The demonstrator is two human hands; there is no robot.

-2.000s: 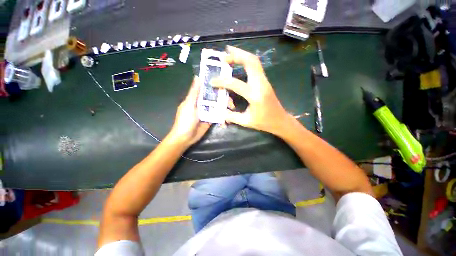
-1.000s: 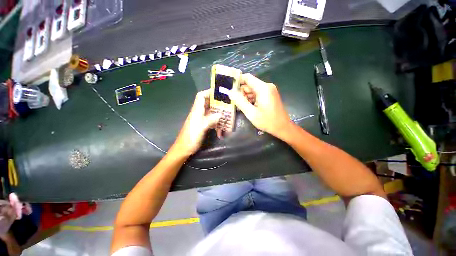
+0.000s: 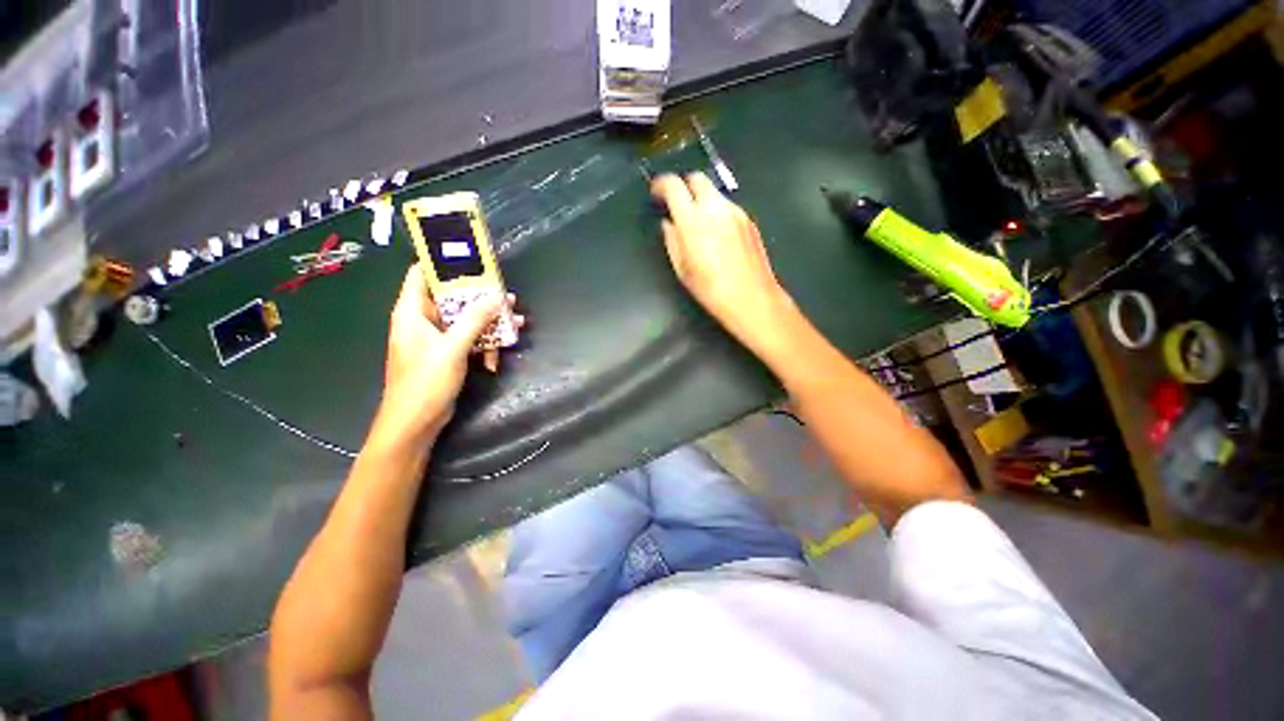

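Observation:
My left hand [image 3: 430, 345] holds the phone [image 3: 454, 254] by its lower end, thumb over the keypad. The phone is upright, its yellow-framed front facing me, with a small white patch on the dark screen. My right hand [image 3: 714, 247] is off the phone, low over the mat, palm down. Its fingertips are at the slim dark tool, which is mostly hidden under them; whether they grip it cannot be told. A thin metal tool [image 3: 715, 155] lies just beyond the fingertips.
A lime green screwdriver [image 3: 943, 264] lies right. A spare display [image 3: 244, 331], red-handled bits [image 3: 321, 262], a small heap of screws [image 3: 135, 545] and a curved wire [image 3: 261, 404] lie left. Stacked white housings [image 3: 634, 59] stand at the far edge. Clear film [image 3: 556, 193] lies beyond the phone.
My right hand has left the phone and moved right to the slim tools. My left hand alone now holds the phone. The view has turned to the right.

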